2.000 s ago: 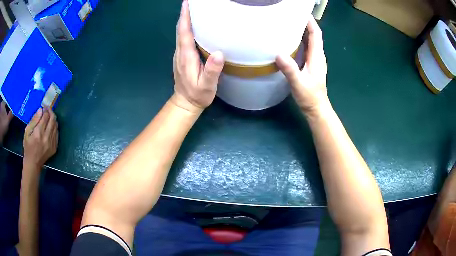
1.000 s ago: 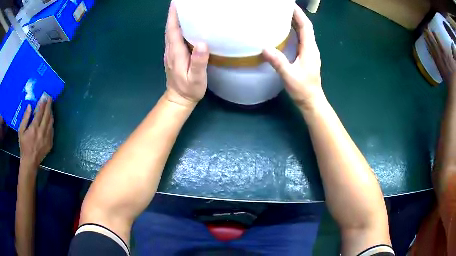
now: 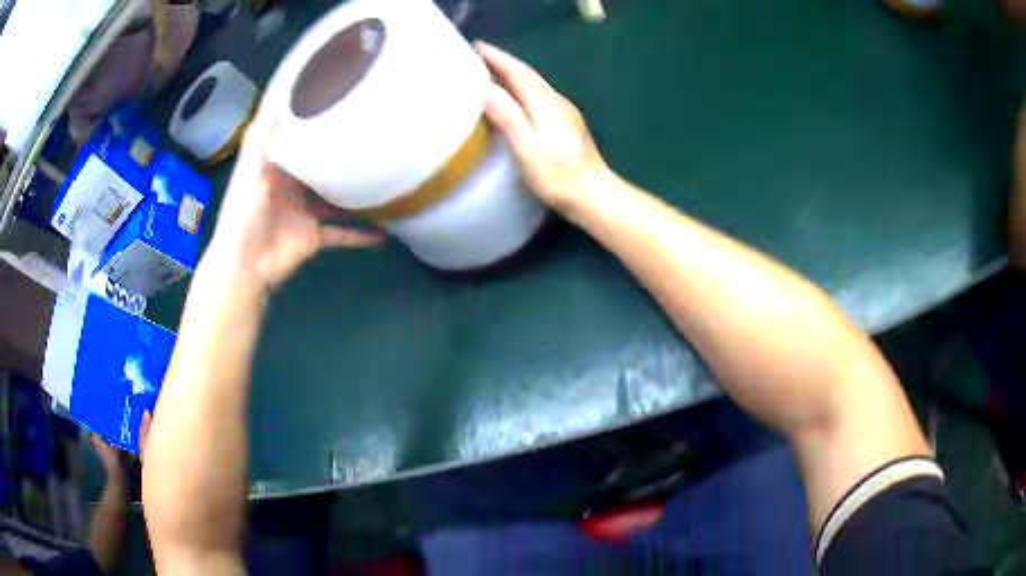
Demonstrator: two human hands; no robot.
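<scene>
A white rounded appliance unit [image 3: 388, 124] with a dark oval on top and a wood-coloured band sits on a second white unit [image 3: 478, 219], like one tall cylinder. My left hand [image 3: 276, 219] is at the left side of the upper unit, fingers spread, palm near its wall; whether it presses is blurred. My right hand [image 3: 546, 141] lies against the right side of the stack, its fingertips partly hidden behind it. The lower unit stands on the dark green bench [image 3: 698, 124].
Blue retail boxes [image 3: 158, 231] stand at the left, with a flatter blue carton [image 3: 107, 360] nearer, a neighbour's hand [image 3: 113, 461] below it. Another white unit [image 3: 214, 110] stands at the back left. A red stool [image 3: 624, 520] is under the bench edge.
The view has swung left and tilted. The upper unit's dark oval now shows, and another unit has come into view at the back left. My left hand's fingers are spread wider.
</scene>
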